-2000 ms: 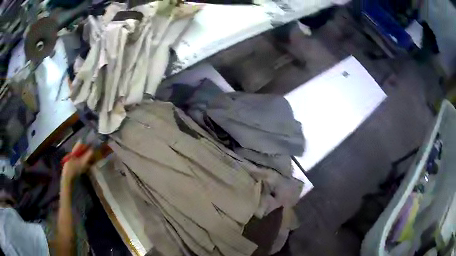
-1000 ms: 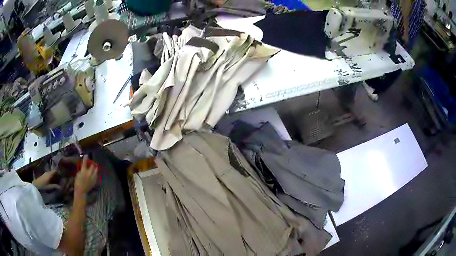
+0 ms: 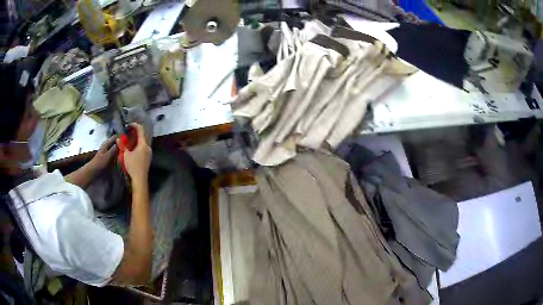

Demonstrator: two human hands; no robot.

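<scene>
Neither of my hands is in view. A heap of limp grey-brown garment pieces (image 3: 321, 226) lies nearest in front of me, over a wood-edged box or low table (image 3: 224, 238). Dark grey pieces (image 3: 417, 208) lie against its right side. A heap of cream garment pieces (image 3: 315, 89) hangs over the front edge of the white machine table (image 3: 399, 110), its lower end touching the grey-brown heap.
A seated person in a white shirt (image 3: 65, 223) holds a red-handled tool (image 3: 124, 146) at a sewing machine (image 3: 134, 77) on the left. A black cloth (image 3: 431, 53) lies beside another machine (image 3: 500, 59). A white board (image 3: 494, 235) is low at right.
The view has swung left, so the heaps sit further right in the picture. The seated person has raised the red-handled tool towards the machine. The heaps look unmoved.
</scene>
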